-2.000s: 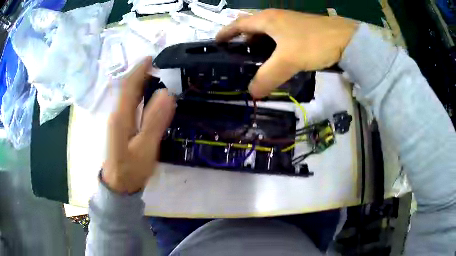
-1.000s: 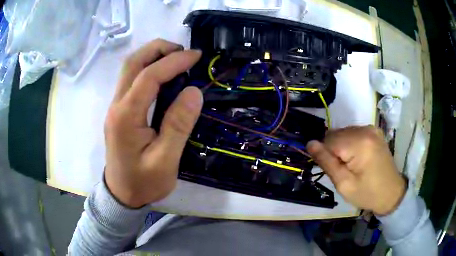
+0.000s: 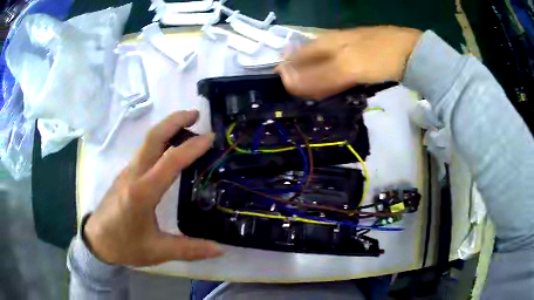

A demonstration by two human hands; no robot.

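Observation:
Two black housing parts lie open on the white board, joined by wires. My right hand (image 3: pixel 319 70), blurred, is on the top edge of the far housing part (image 3: pixel 234 105); its fingertips' grip is unclear. My left hand (image 3: pixel 143 205) is spread at the left end of the near housing part (image 3: pixel 269 234), thumb at its front edge. A yellow earth wire (image 3: pixel 287 146) and blue and brown wires run across both parts. A circuit board (image 3: pixel 389 205) hangs on wires beyond the near part's right end.
White plastic brackets (image 3: pixel 249 32) lie behind the work. Clear bags (image 3: pixel 70 76) are at the left. A white squeeze bag (image 3: pixel 436 137) and a slim black tool (image 3: pixel 445 205) lie at the right, partly beside my right sleeve.
My right hand has moved from the wires at the right end to the far housing part's top. The circuit board now shows at the right. My left hand has opened wider.

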